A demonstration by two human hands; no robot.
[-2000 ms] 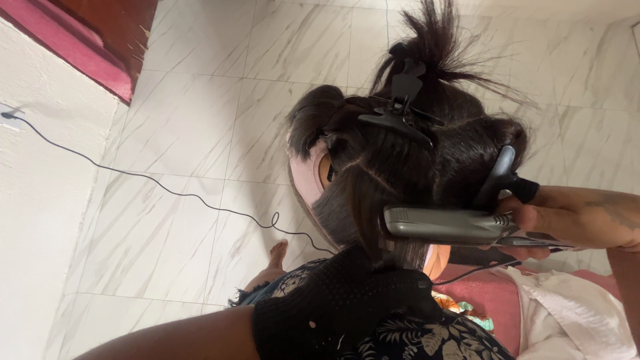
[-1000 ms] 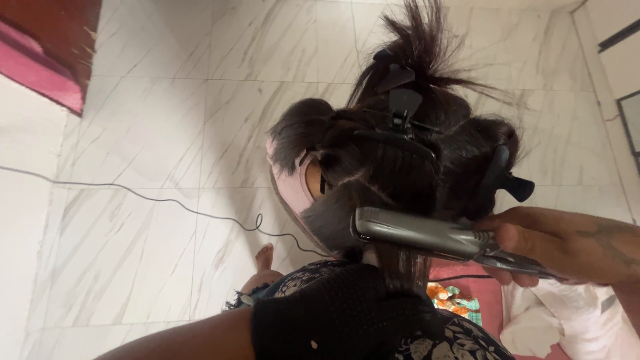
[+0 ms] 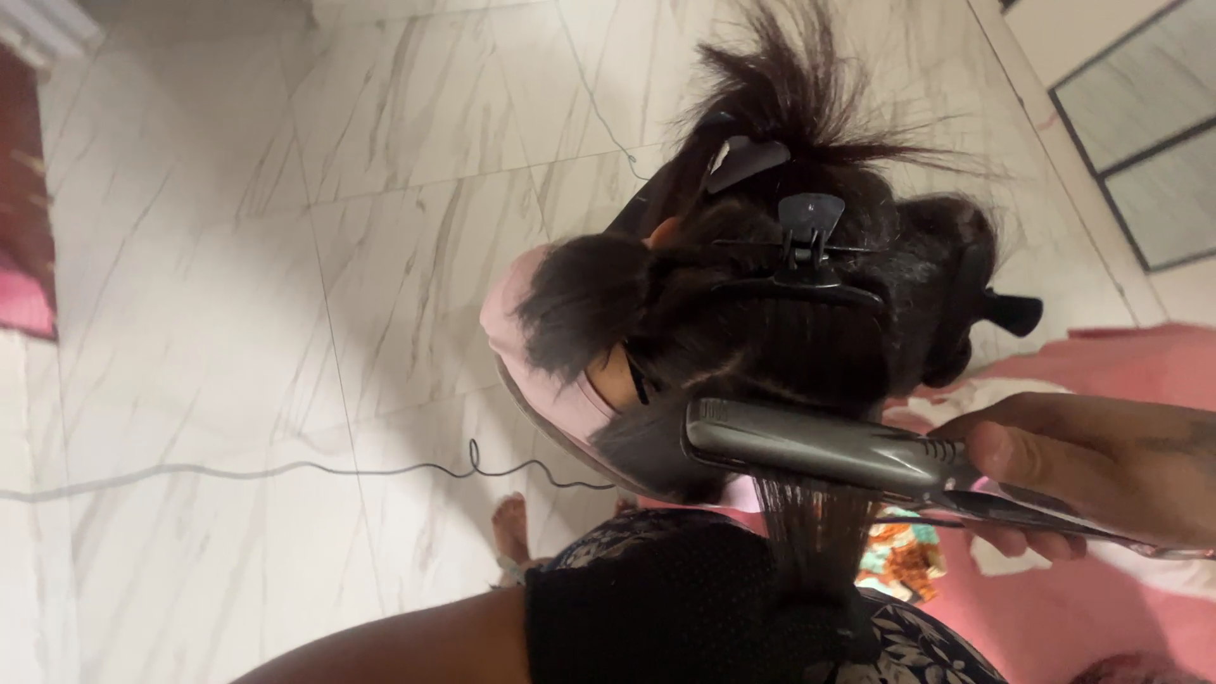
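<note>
A grey hair straightener (image 3: 817, 446) is held in my right hand (image 3: 1092, 465), its plates closed across a section of dark hair (image 3: 817, 522) at the lower back of a person's head (image 3: 807, 351). My left hand (image 3: 703, 598), in a black textured glove, holds the lower end of that section below the straightener; its fingertips are hard to make out. A black claw clip (image 3: 807, 247) pins hair at the middle of the head. Another clip (image 3: 746, 161) sits above it, and a third (image 3: 1012, 313) sticks out at the right. The person wears a pink top (image 3: 541, 351).
A thin dark cable (image 3: 313, 465) runs over the marble-look tiled floor (image 3: 209, 285) at the left. A bare foot (image 3: 511, 525) shows beneath. Pink fabric (image 3: 1064, 608) with white and patterned cloth lies at the lower right. A framed panel (image 3: 1149, 133) stands at upper right.
The straightener has slid down along the hair section, away from the roots. More of the section now shows between it and my gloved left hand. The view has shifted.
</note>
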